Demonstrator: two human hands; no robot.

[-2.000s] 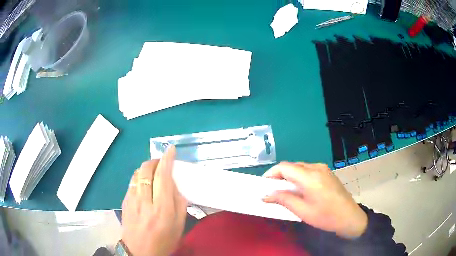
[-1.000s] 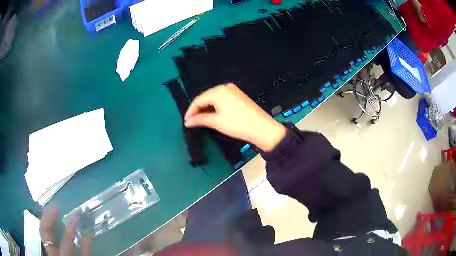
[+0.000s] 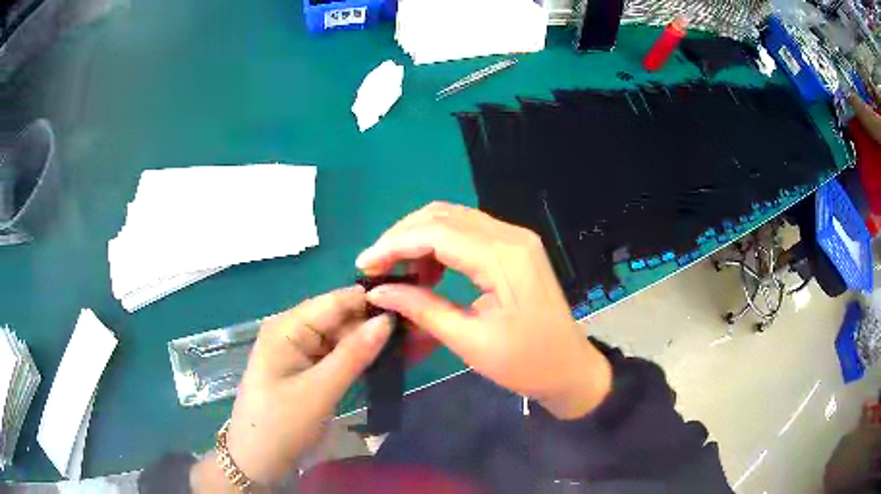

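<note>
My left hand (image 3: 314, 371) and my right hand (image 3: 483, 304) meet in front of me, bare, both gripping a black band (image 3: 385, 386) near its upper end between thumbs and fingers. The band hangs down over the table edge. My fingers hide part of its top. A clear bag (image 3: 211, 359) lies on the mat, its right part hidden behind my left hand. A fanned stack of white insert cards (image 3: 222, 222) lies above it. The row of black bands (image 3: 647, 174) spreads at the right, with small blue end pieces along its near edge.
Tweezers (image 3: 477, 77) and scrap paper (image 3: 378, 95) lie at the back, near a white card block (image 3: 470, 29) and a blue bin (image 3: 346, 13). A red bottle (image 3: 666, 44) stands behind the bands. White packs (image 3: 77, 396) and a clear tub (image 3: 24, 183) are at left.
My right hand has taken a black band from the row and brought it to my left hand, which now holds it too. The white card held earlier is out of my hands.
</note>
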